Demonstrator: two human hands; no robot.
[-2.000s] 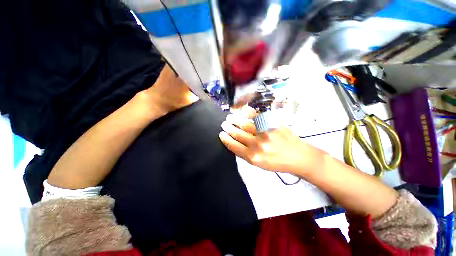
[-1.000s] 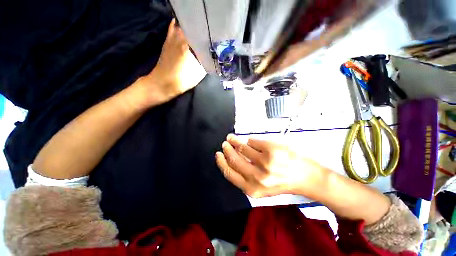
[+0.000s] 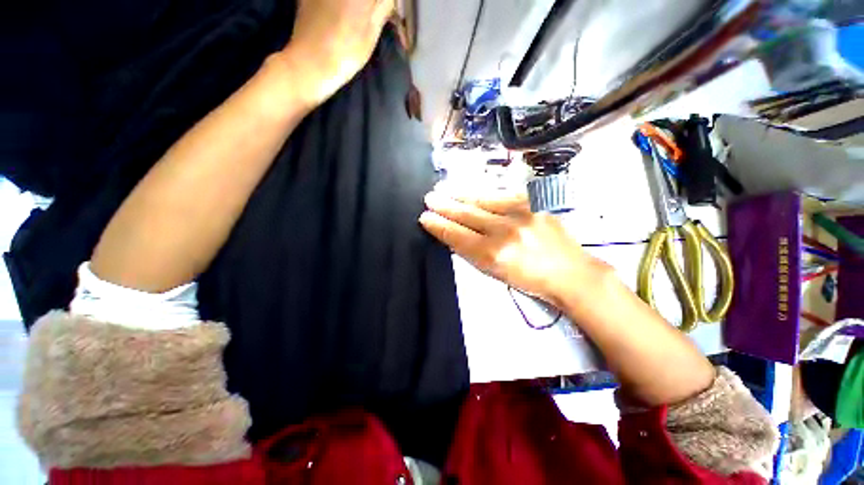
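Observation:
A large black cloth (image 3: 351, 237) runs from the lap up to the sewing machine (image 3: 445, 38), its right edge near the needle area. My left hand (image 3: 341, 38) lies on the cloth at the top, left of the machine head; its fingertips are cut off or hidden, so its grip cannot be told. My right hand (image 3: 502, 237) lies at the cloth's right edge just below the presser foot area, fingers together and pointing left. Whether it pinches the edge cannot be told. The needle tip is too blurred to make out. A ribbed grey knob (image 3: 552, 194) stands beside my right hand.
Shears with yellow-gold handles (image 3: 684, 275) lie on the white table (image 3: 512, 350), right of my right hand. Tools with orange and blue handles (image 3: 661, 142) lie above them. A purple box (image 3: 764, 275) stands at the right. A thin dark thread loop hangs below my right wrist.
My left hand has moved up along the cloth, away from me. My right hand went down towards me, then back up beside the presser foot area. The camera view has shifted slightly.

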